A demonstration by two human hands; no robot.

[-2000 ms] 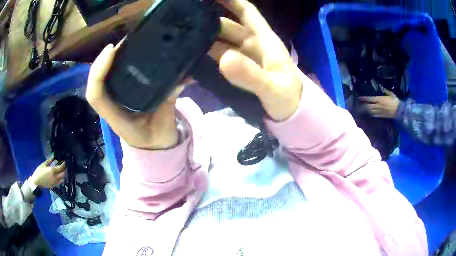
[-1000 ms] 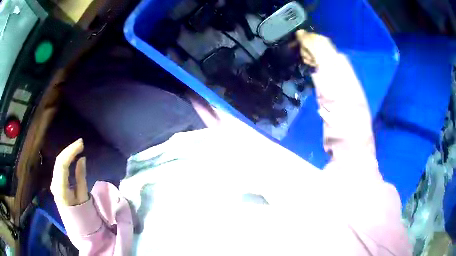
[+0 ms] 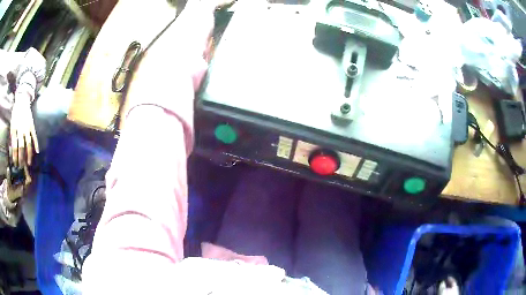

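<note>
My left arm reaches up over the bench, left of the press. My left hand (image 3: 203, 12) is small, overexposed and cut off by the top edge; what it holds cannot be told. A thin black cord (image 3: 119, 78) lies looped on the bench beside my forearm and runs up toward that hand. The press bed (image 3: 259, 63) is in front, with the fixture (image 3: 360, 22) at its top and the slotted clamp bar (image 3: 349, 80) in front of it. My right hand is not in view.
Green start buttons (image 3: 225, 133) and a red emergency stop (image 3: 323, 162) line the press front. Small black corded units (image 3: 459, 118) and clear plastic (image 3: 490, 49) are at right. Blue bins (image 3: 49, 213) (image 3: 461, 229) stand both sides. Another person's hands (image 3: 23, 135) are at left.
The view has turned from the blue bin to the press. My left hand has moved up to the top edge. My right hand, earlier over the bin, has left the picture.
</note>
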